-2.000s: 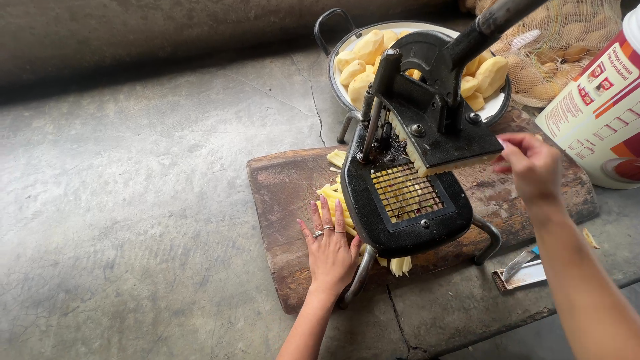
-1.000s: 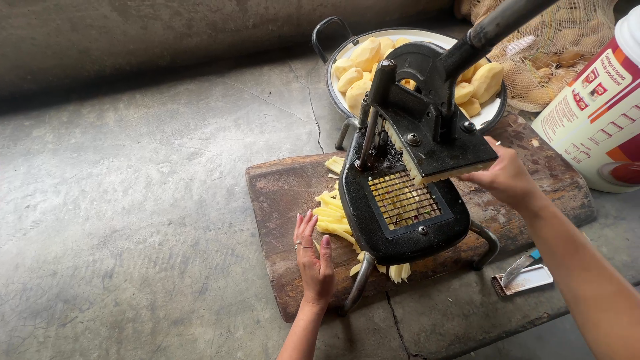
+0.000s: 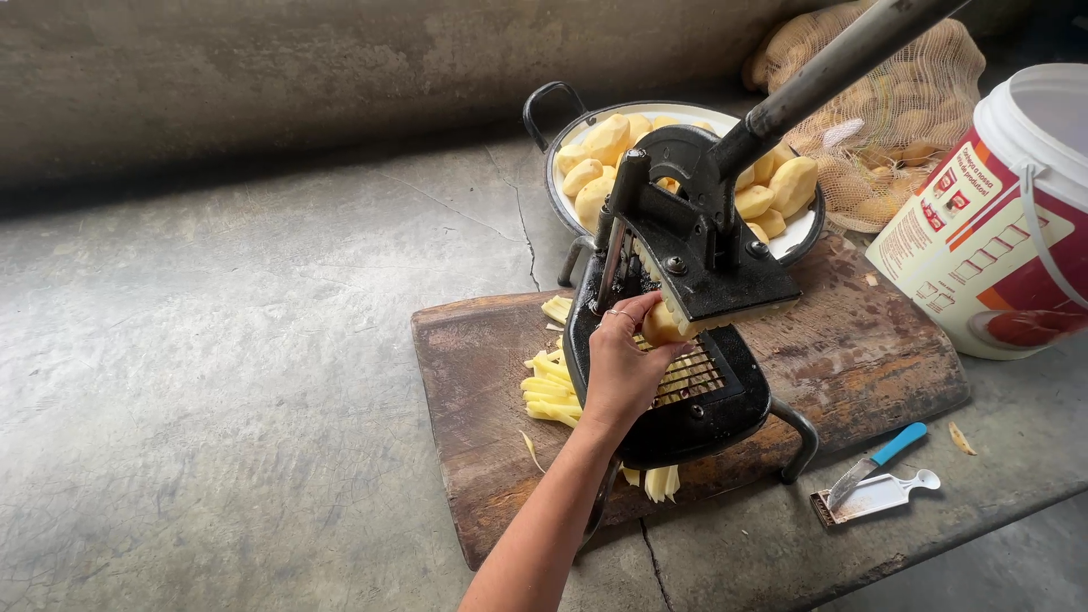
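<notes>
My left hand (image 3: 625, 365) grips a peeled potato (image 3: 663, 326) between the blade grid (image 3: 690, 374) and the raised pusher block of a black cast-metal potato cutter (image 3: 697, 433). Its long lever (image 3: 837, 72) points up to the right. My right hand is out of view. Cut potato sticks (image 3: 551, 389) lie on the wooden board (image 3: 476, 399) left of the cutter, and a few more (image 3: 661, 483) are beneath its front edge.
Behind the cutter stands a two-handled pan (image 3: 557, 191) of peeled potatoes (image 3: 608, 140). A mesh sack of potatoes (image 3: 909, 119) and a plastic bucket (image 3: 977, 229) are at the right. A blue-handled knife (image 3: 899, 444) rests on a white peeler or grater (image 3: 875, 497) near the counter's edge.
My left hand has moved from beside the cut sticks up to the cutter and now holds a potato. My right hand, earlier at the pusher block, has left the view.
</notes>
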